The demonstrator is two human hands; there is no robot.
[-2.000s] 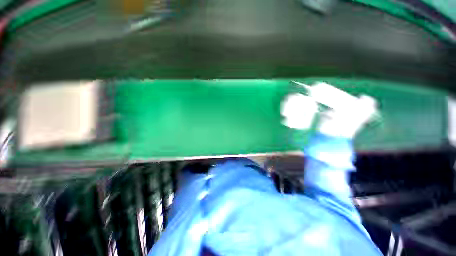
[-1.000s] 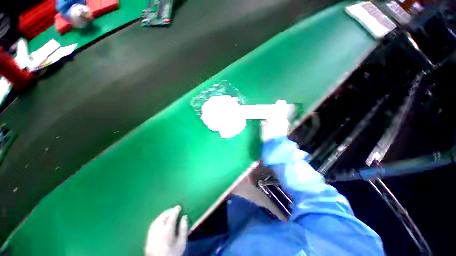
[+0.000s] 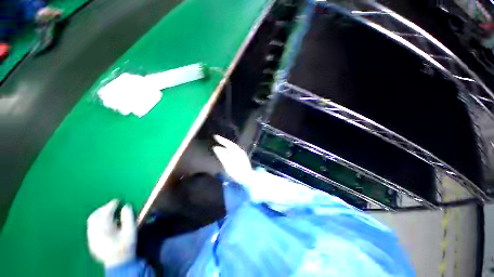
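The white dispensing syringe [image 3: 177, 77] lies on the green mat [image 3: 103, 157], its green cap towards the mat's right edge. Its other end rests on a crumpled white wipe wad [image 3: 127, 93], with clear plastic just showing beside the wad. My right hand [image 3: 233, 158], in a white glove, is beyond the bench edge near the wire rack, holding nothing, thumb and fingers apart. My left hand [image 3: 112, 232], in a white glove, is at the mat's edge at the lower left, fingers curled and apart, with nothing seen in it.
A chrome wire rack [image 3: 352, 121] stands at the right, with green boards [image 3: 325, 165] in a lower tier and dark space above. A dark conveyor belt [image 3: 32, 116] runs along the left. Another person's hand [image 3: 49, 15] shows at the top left. Pale floor [image 3: 422, 238] shows below the rack.
The view has turned right towards the rack. My right hand has let go of the syringe and moved off the bench. My left hand, out of view at first, is at the mat's edge.
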